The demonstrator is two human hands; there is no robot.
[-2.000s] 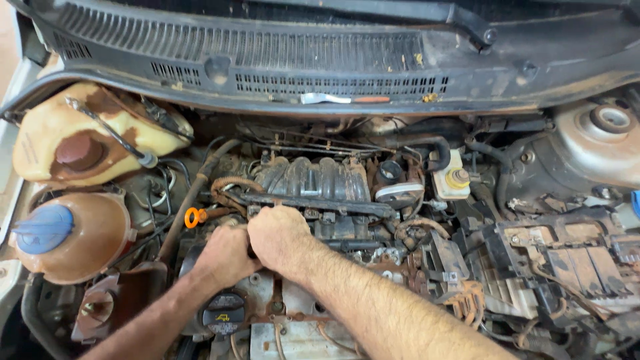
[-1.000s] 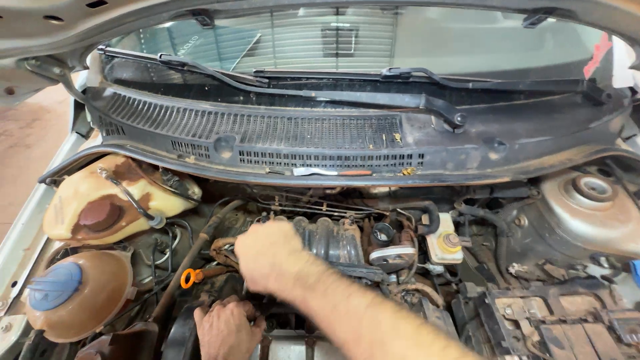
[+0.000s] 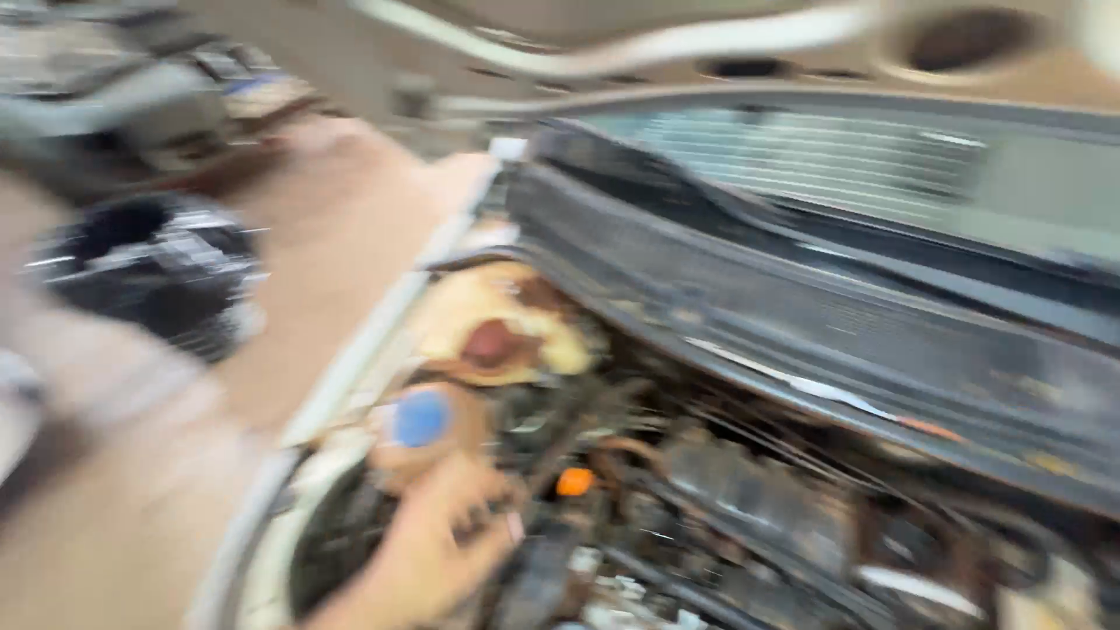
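The frame of now is heavily blurred. My left hand [image 3: 442, 538] is over the left side of the engine bay, just below the brown coolant reservoir with its blue cap [image 3: 422, 416]. Its fingers are bent, with dark patches between them; whether it holds something small is not clear. An orange dipstick handle [image 3: 575, 481] stands to the right of the hand. Further right is the ribbed intake manifold [image 3: 752, 481]. My right hand is out of view.
A stained yellowish fluid reservoir [image 3: 490, 337] sits behind the coolant reservoir. A slim tool with a pale part [image 3: 822, 389] and an orange end lies along the cowl panel [image 3: 875, 324]. The raised hood is overhead. A black bag-like object [image 3: 162, 262] stands on the floor at left.
The view has swung far to the left. My left hand has left the front of the engine and is now by the coolant reservoir. My right hand has gone out of view.
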